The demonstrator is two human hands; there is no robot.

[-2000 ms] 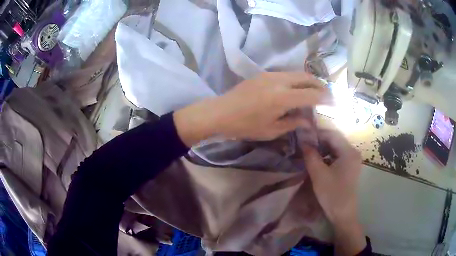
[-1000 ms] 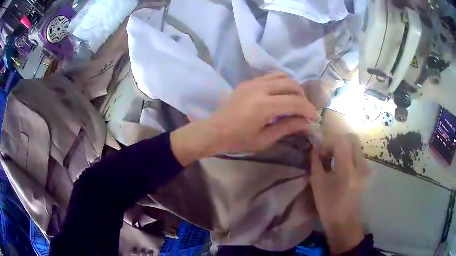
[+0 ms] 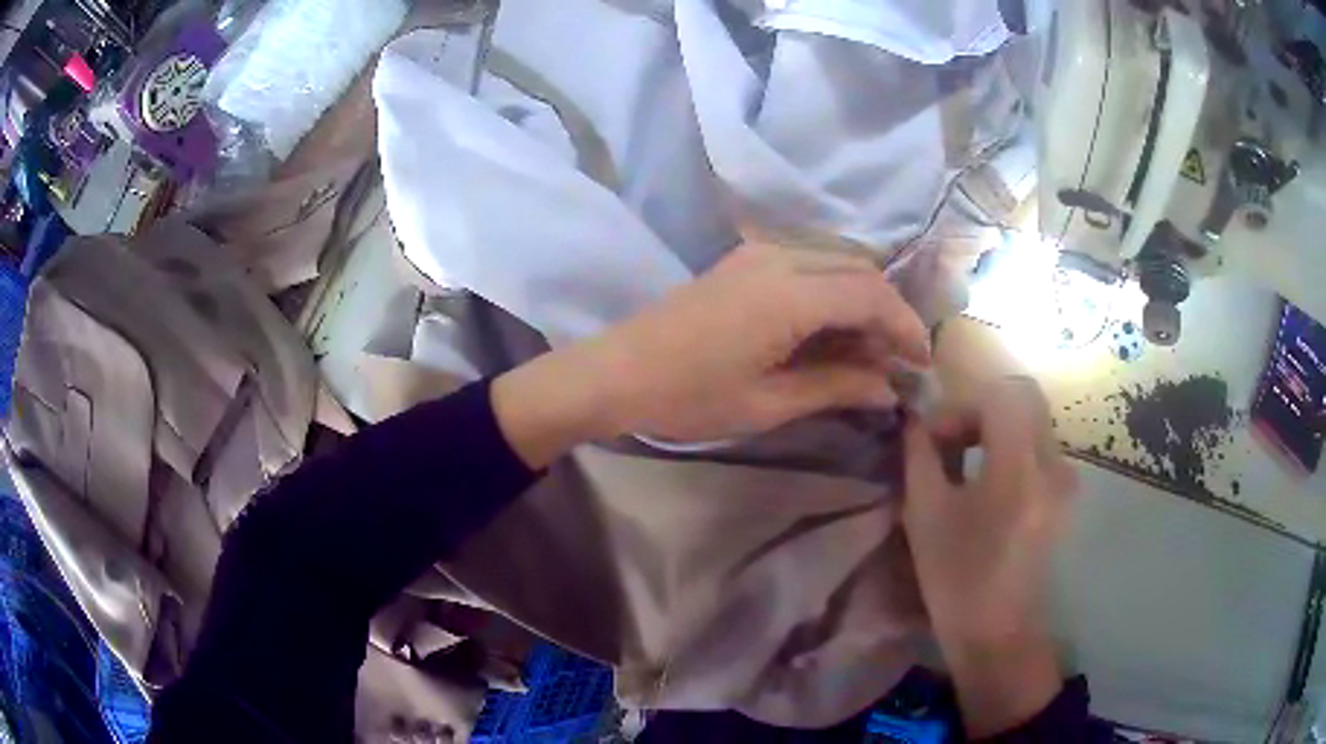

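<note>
The garment [image 3: 713, 560] lies in front of me, brown-beige side toward the front edge and pale lilac-white side [image 3: 509, 204] folded over at the back. My left hand [image 3: 727, 342] reaches across it and pinches its edge between thumb and fingers. My right hand [image 3: 996, 509] pinches the same edge just to the right, fingertips almost touching the left ones. The fingertips are a little blurred and hide the exact fold held. The sewing machine head [image 3: 1120, 124] stands behind at the right. Lamp glare [image 3: 1025, 298] hides its needle area, left of which the cloth edge is held.
A heap of brown cloth [image 3: 109, 422] lies at the left. A purple wheel [image 3: 175, 90] and a plastic-wrapped bundle [image 3: 306, 73] are at the upper left. Dark scraps [image 3: 1178, 422], a smartphone [image 3: 1291, 385] and a thin black tool [image 3: 1303, 654] are at the right. Blue crates [image 3: 545, 698] show below.
The hands have come down and left of the glare, with fingertips closer together on the cloth edge. The whole view has shifted slightly. The phone screen looks darker than at first.
</note>
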